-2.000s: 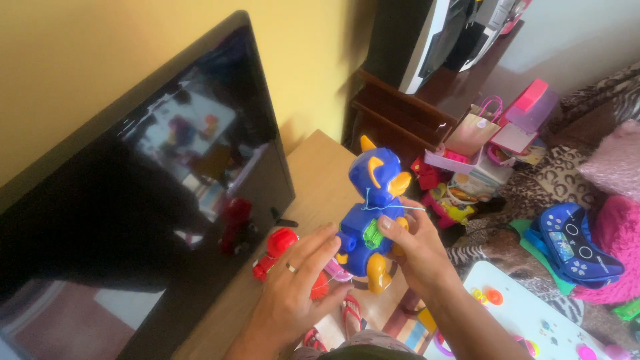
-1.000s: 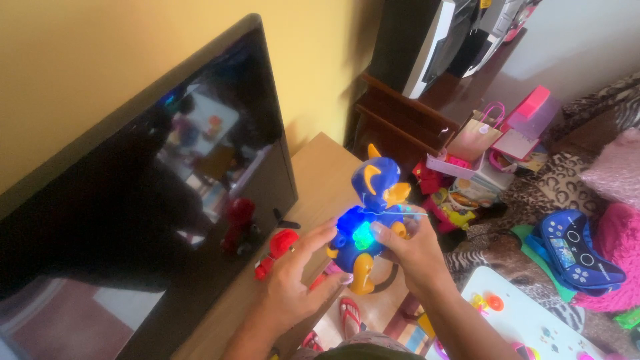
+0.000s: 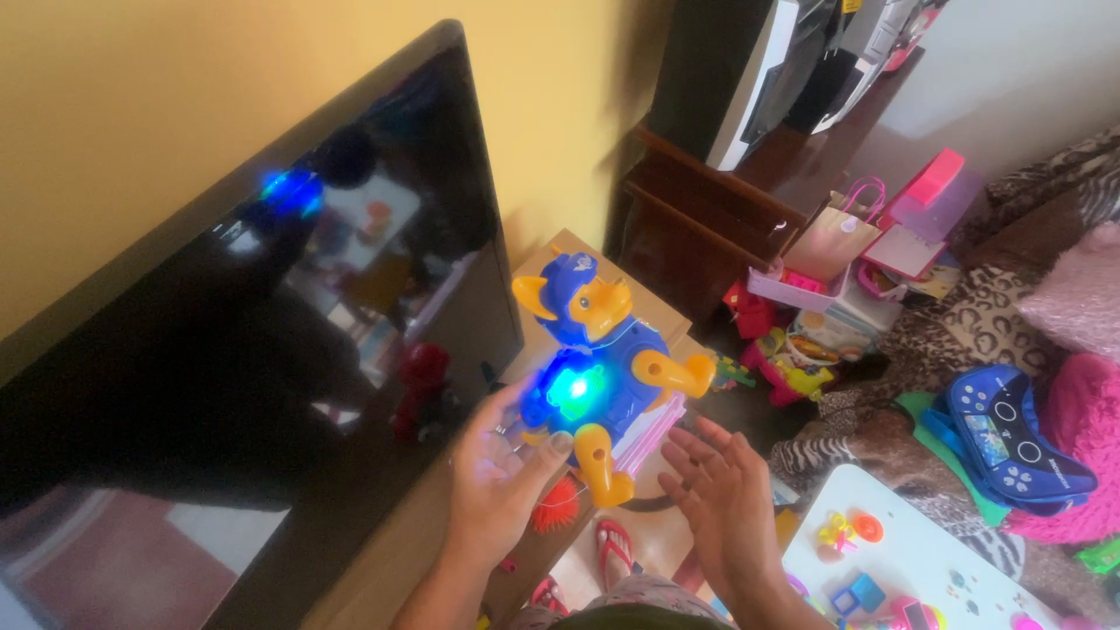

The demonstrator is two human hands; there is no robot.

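A blue and orange plastic toy dog [image 3: 632,367] with a blue helmet is held up over the wooden stand. Its side glows blue and green. My left hand [image 3: 503,468] grips it at the lower rear, thumb over the hind part. Beside it on the right, my right hand [image 3: 722,486] has its fingers spread, palm toward the toy, holding nothing. A thin light string runs around the toy's neck. Below the toy, an orange spiky ball [image 3: 557,506] is partly visible, and a pink object [image 3: 649,435] shows behind it.
A large television [image 3: 394,227] stands at the left on the wooden stand [image 3: 564,249]. At the right are a dark wooden cabinet [image 3: 700,219], a paper bag [image 3: 831,234], a blue controller-shaped bag [image 3: 1006,437], and a white table [image 3: 875,503] with small toys. Feet in red flip-flops show below.
The toy has turned, so its face and legs now point right. My right hand has let go of it and moved off to the right. The light on its side was unlit two seconds ago.
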